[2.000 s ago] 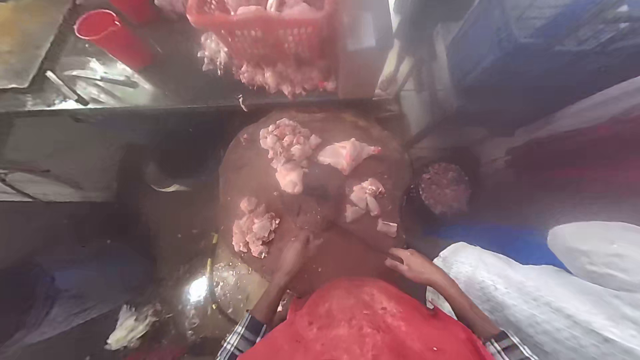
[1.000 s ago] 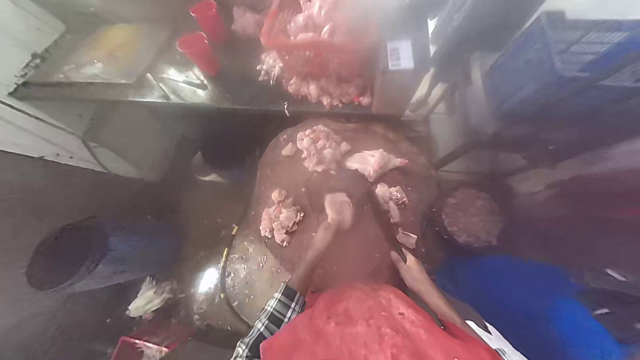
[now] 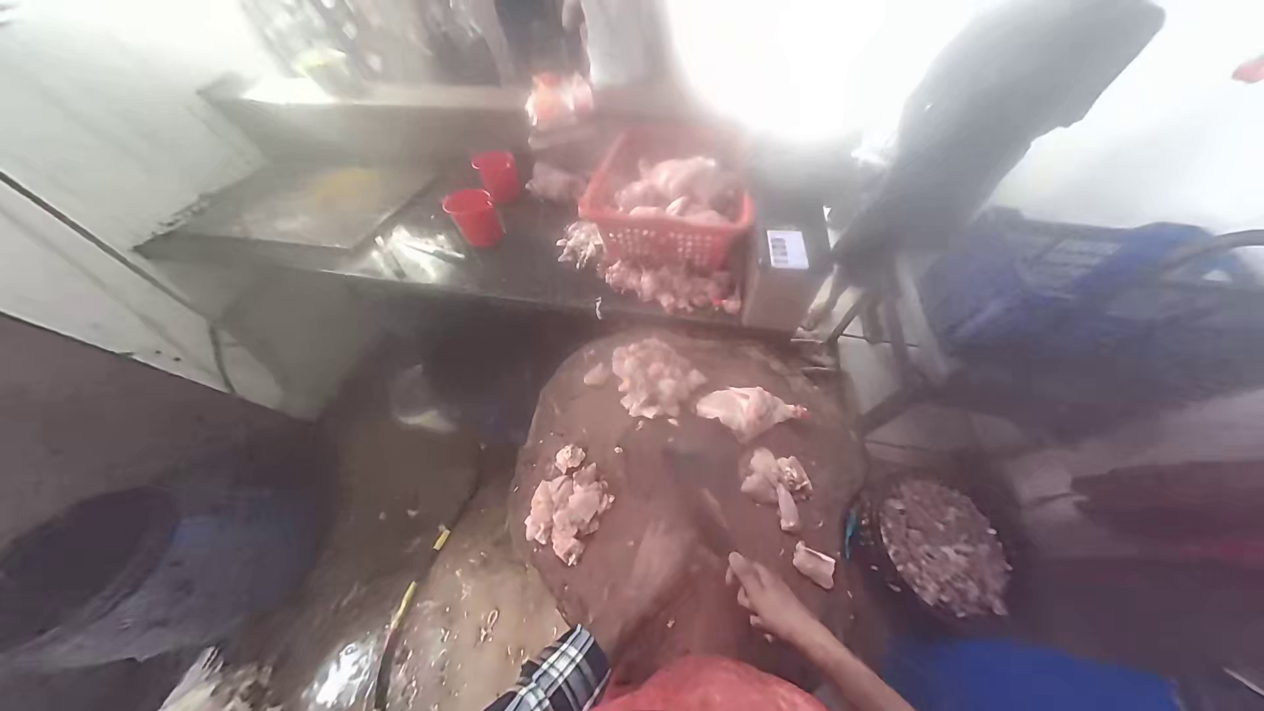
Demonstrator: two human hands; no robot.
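A large round chopping block bears cut raw chicken. My left hand is a blur over its near part, below a checked sleeve; its fingers and any hold are unclear. To its right, my right hand is closed around what looks like a knife, its blade blurred and slanting up and left. Chicken pieces are heaped at the left and more chicken pieces at the far side. A larger chicken part rests at the far right, above small pieces and a lone piece.
Behind the block, a counter holds a red basket of chicken, red cups and a box. A tub of meat scraps stands at the right, with a blue crate beyond. A barrel is at the left.
The view has tilted up. One second ago my left hand was at a chicken piece mid-block; now it is blurred near the block's front, and that piece no longer shows there.
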